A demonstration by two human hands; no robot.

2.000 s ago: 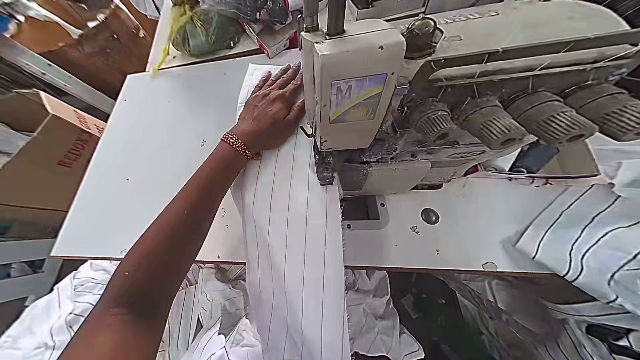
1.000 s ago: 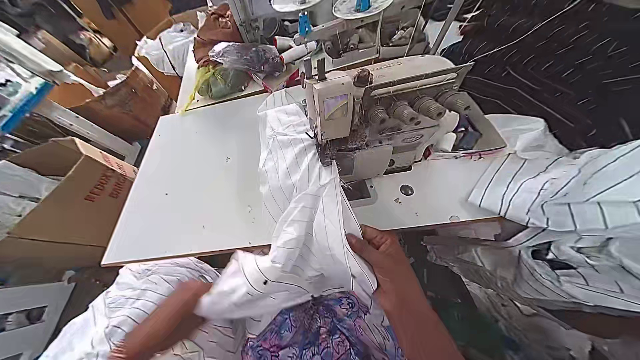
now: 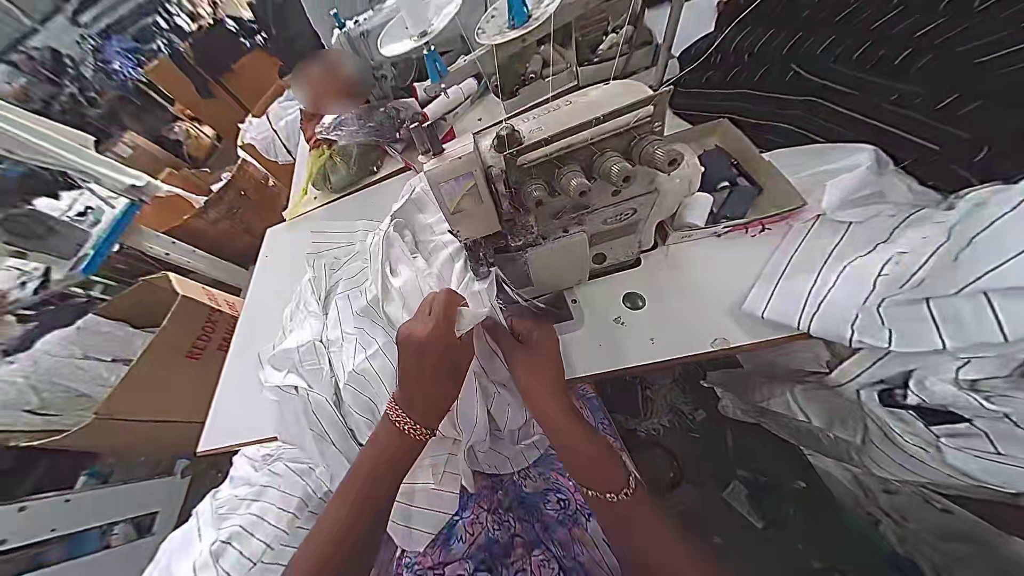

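Observation:
White cloth with thin dark stripes [image 3: 344, 344] lies bunched over the left part of the sewing table and hangs down over my lap. My left hand [image 3: 436, 352] pinches a fold of it just in front of the needle area of an overlock sewing machine [image 3: 568, 192]. Close beside it on the right, my right hand [image 3: 528, 352] has its fingers closed on the cloth edge by the machine's front plate. The fingertips of both hands are partly hidden by cloth. Fine threads run down to the machine from above.
The white tabletop [image 3: 672, 308] extends to both sides of the machine. An open box [image 3: 760, 176] holds dark items and a thread spool. More striped cloth [image 3: 904, 280] is heaped at right. A cardboard box [image 3: 160, 368] stands at left; a person [image 3: 328, 80] is behind the table.
Both hands have come together at the cloth near the needle area; a second ago they were apart, nearer the table's front edge. More cloth now lies bunched on the table's left.

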